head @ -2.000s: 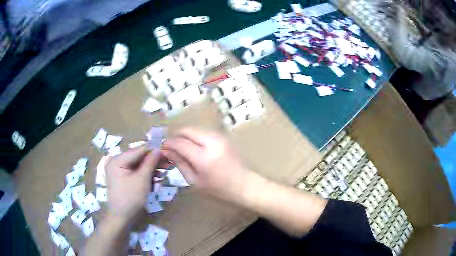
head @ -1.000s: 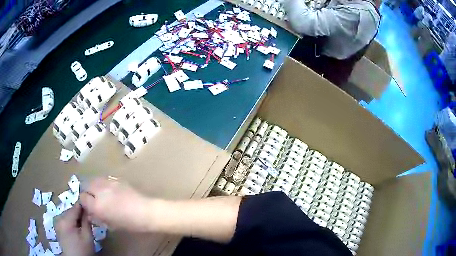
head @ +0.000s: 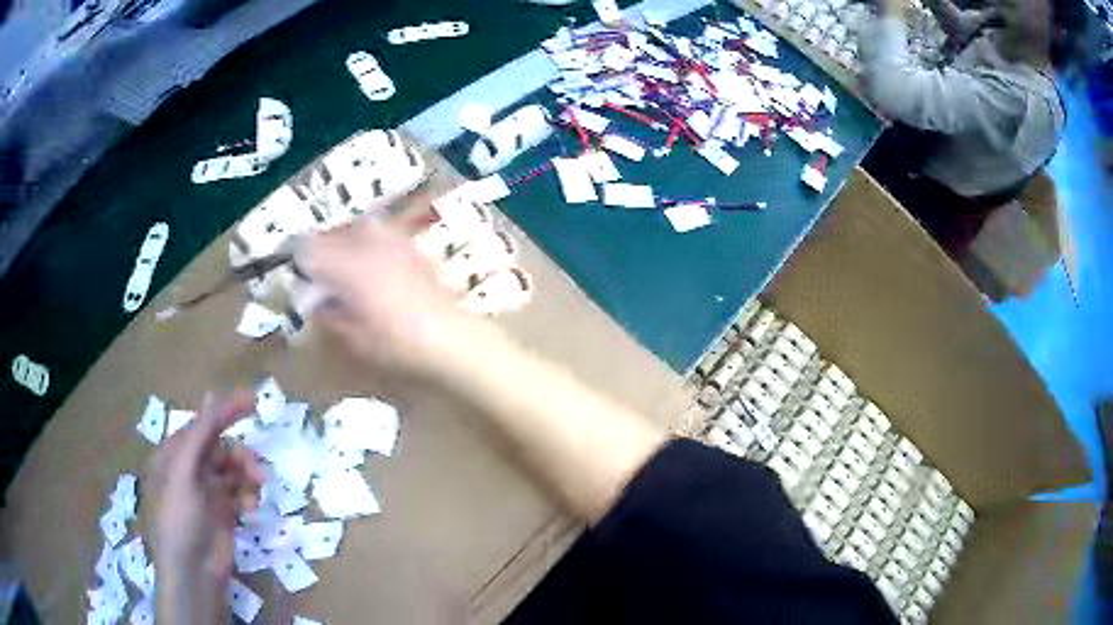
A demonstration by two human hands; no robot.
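Observation:
My right hand [head: 378, 287], blurred, reaches to the grouped car-shaped housings on the cardboard. Its fingers are closed around a cream housing [head: 278, 291], mostly hidden by them. A thin dark lead [head: 220, 291] sticks out to the left from there, with a pale tip. My left hand [head: 205, 501] is open and empty, fingers apart, over the left part of the cardboard. White squares [head: 293, 568] lie scattered around and beside it. A cream rounded piece [head: 366, 427] lies on the squares to its right. Other housings [head: 369, 171] stand behind and right of my right hand.
Wired parts [head: 684, 92] are heaped on the green surface [head: 647, 287], with one housing [head: 510, 137] near its left edge. Flat car-shaped pieces [head: 147, 266] lie on the dark green belt. A carton [head: 952, 354] of packed housings stands at right. Another person [head: 976, 122] works at upper right.
My right hand has left the white squares and moved up to the grouped housings. My left hand has opened. The view has turned left, and the cream piece now shows on the squares.

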